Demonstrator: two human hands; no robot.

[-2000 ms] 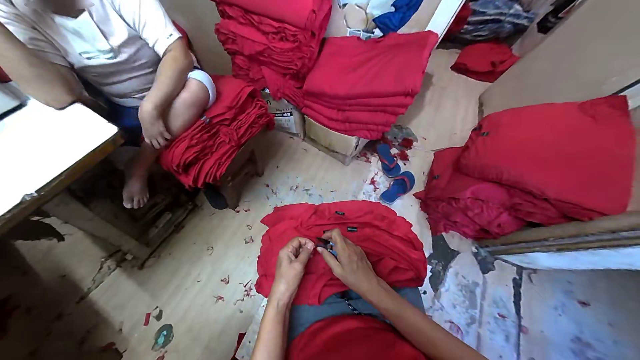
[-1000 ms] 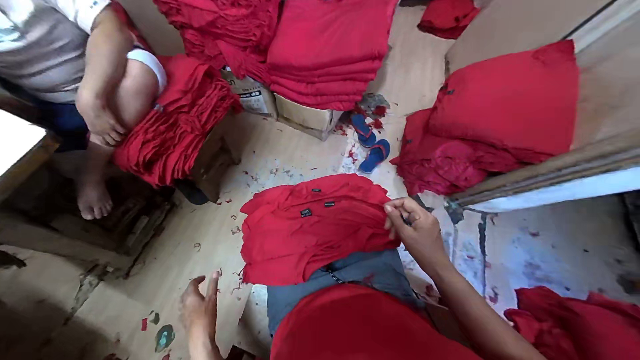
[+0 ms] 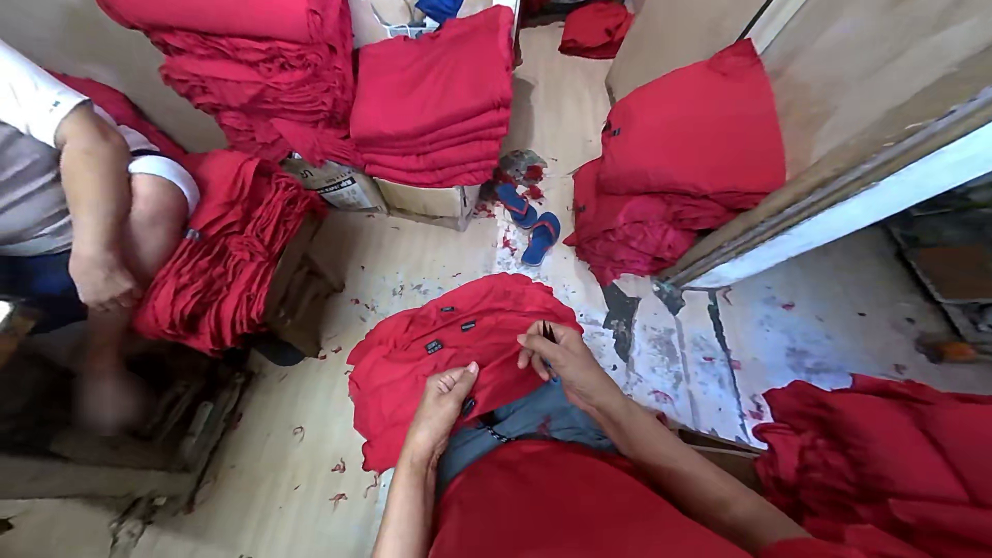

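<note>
Red garments [image 3: 457, 333] with small black labels [image 3: 434, 346] lie spread over my lap. My left hand [image 3: 446, 395] is closed at their near edge, thumb against the fingers, beside another dark label [image 3: 467, 406]; the fingers seem to pinch the red cloth. In my right hand [image 3: 562, 353] are small dark thread snips [image 3: 549, 333], their tips pointing up and away from me, above the right side of the garments. Part of the snips is hidden by my fingers.
Folded red garments [image 3: 434, 101] stand on a cardboard box [image 3: 426, 203] ahead. Blue sandals [image 3: 540, 239] lie on the floor. At left, a seated person's arm [image 3: 101, 194] is beside another red stack [image 3: 225, 256]. More red garments are at right [image 3: 690, 132] and lower right [image 3: 883, 457].
My left hand has come in from the left, where it was open above the floor, to the near edge of the garments. My right hand has moved from the garments' right edge towards their middle.
</note>
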